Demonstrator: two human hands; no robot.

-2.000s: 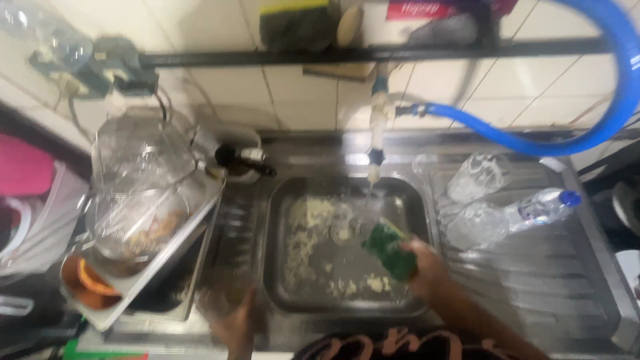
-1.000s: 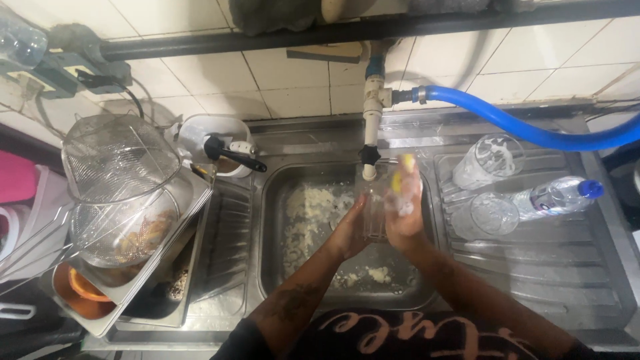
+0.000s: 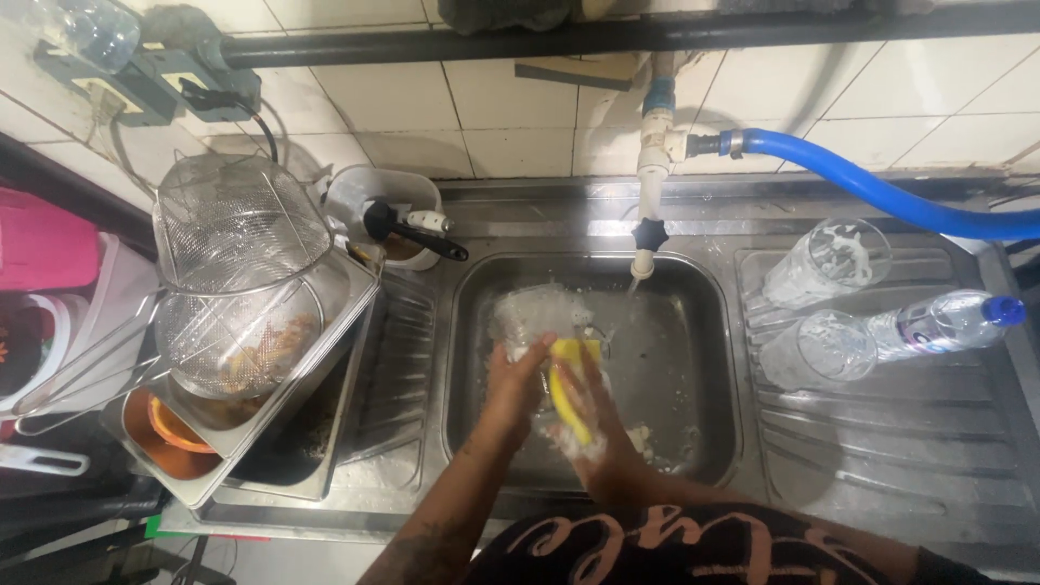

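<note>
Over the steel sink basin (image 3: pixel 666 422), my left hand (image 3: pixel 517 386) grips a clear container (image 3: pixel 532 313), seemingly a glass, whose far end is blurred. My right hand (image 3: pixel 597 406) presses a yellow sponge (image 3: pixel 571 390) with suds against its near side. A thin stream of water runs from the white tap (image 3: pixel 643 264) with a black star-shaped knob, beyond my hands. Pale food bits lie on the basin floor. To the right, two sudsy glasses (image 3: pixel 829 256) and a plastic bottle (image 3: pixel 946 325) with a blue cap lie on the ribbed drainboard (image 3: pixel 861 455).
Wire mesh strainers (image 3: pixel 240 219) rest on stacked steel pans (image 3: pixel 284 422) at the left. Behind them, a plastic tub (image 3: pixel 349 191) holds a black-handled utensil (image 3: pixel 431 242). A blue hose (image 3: pixel 853 179) crosses above the right drainboard. Power sockets (image 3: pixel 191 81) are on the wall at left.
The clear container and both hands have moved from under the tap toward the left and nearer side of the basin. Two seconds ago the right hand held a green-looking scrubber and the hands were apart.
</note>
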